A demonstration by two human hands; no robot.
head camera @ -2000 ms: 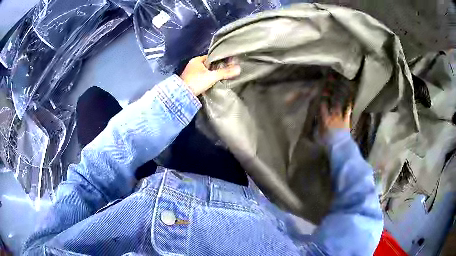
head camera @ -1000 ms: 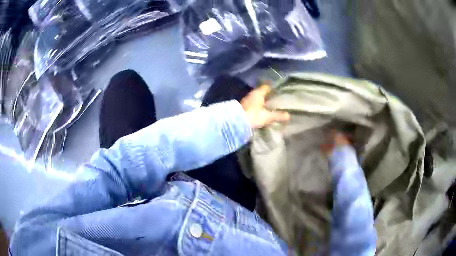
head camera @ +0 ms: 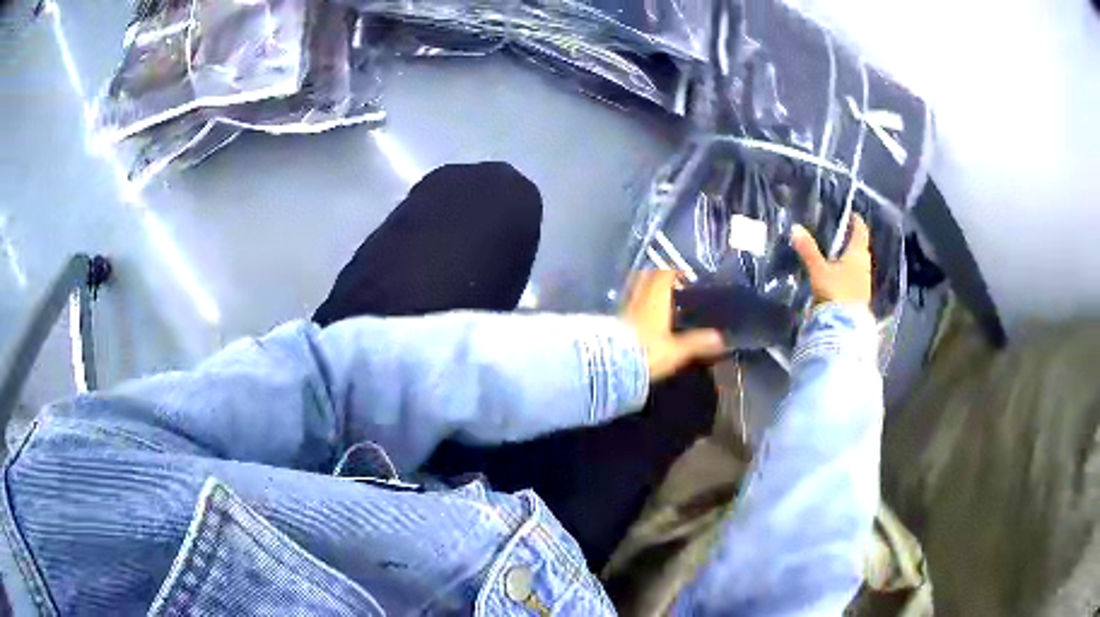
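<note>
A bundle of dark garments in clear plastic (head camera: 782,169) lies in front of me, with thin white strapping, a bow and a white label. My left hand (head camera: 666,328) holds its near left corner, thumb and fingers around dark material. My right hand (head camera: 837,268) is on its near right part, thumb and forefinger spread beside the white strap; its other fingers are hard to see. The olive woven sack (head camera: 690,512) lies crumpled below the bundle, partly hidden by my right sleeve.
More dark polybagged garments (head camera: 223,66) lie at the upper left and top. A thin metal frame (head camera: 82,316) stands at the left edge. A white panel (head camera: 1025,157) is at the right. Blurred olive sack material (head camera: 1013,446) is at the lower right. My dark-clad knee is near the middle.
Both hands have left the sack mouth and are now on the bundle. The sack has sunk low in view. The view has turned, bringing the white panel and metal frame in.
</note>
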